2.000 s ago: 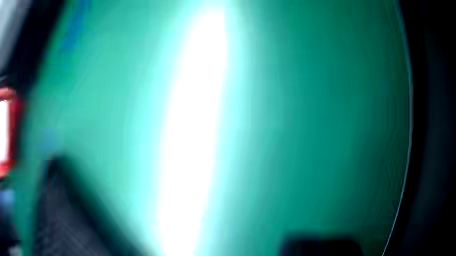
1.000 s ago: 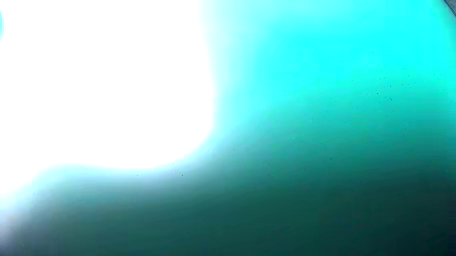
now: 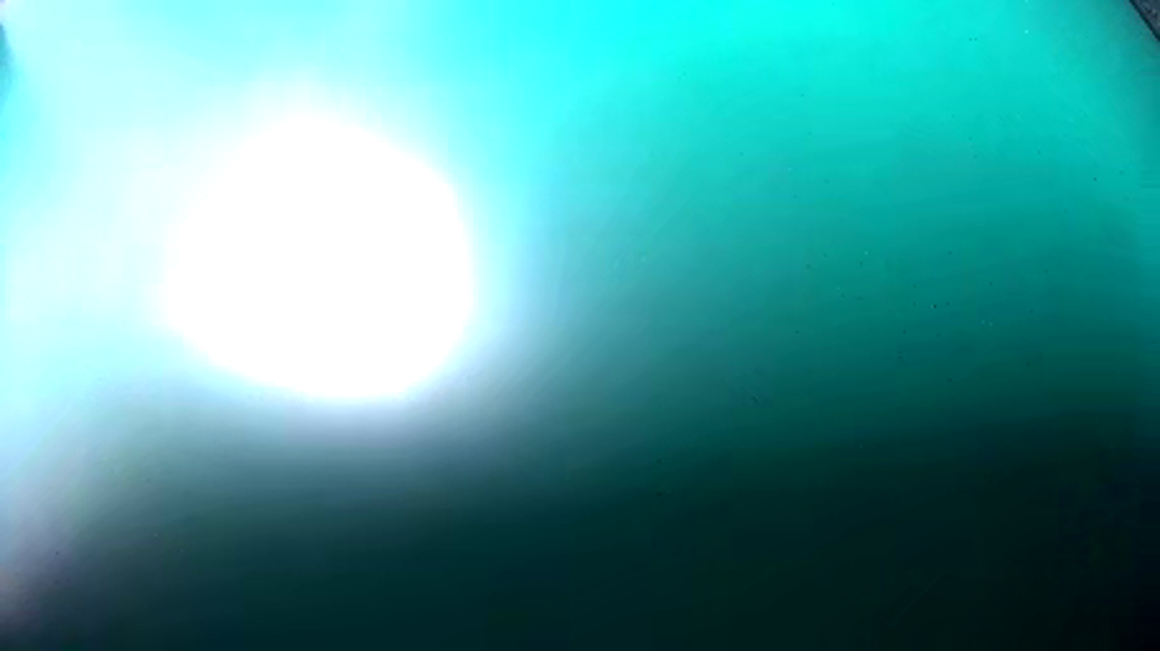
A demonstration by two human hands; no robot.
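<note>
A green surface, very near the camera and blurred, fills the view. A round white glare covers its left middle. The lower part falls into dark shadow. Small dark specks show on the right half. Neither my left hand nor my right hand is in view, and no part or tool can be made out.
A small dark edge cuts the top right corner. A faint pinkish blur lies at the lower left rim; I cannot tell what it is.
The view has moved from further off to very close over the green surface. In the last second the white glare has shrunk to a round spot. The red-edged and black things are out of view.
</note>
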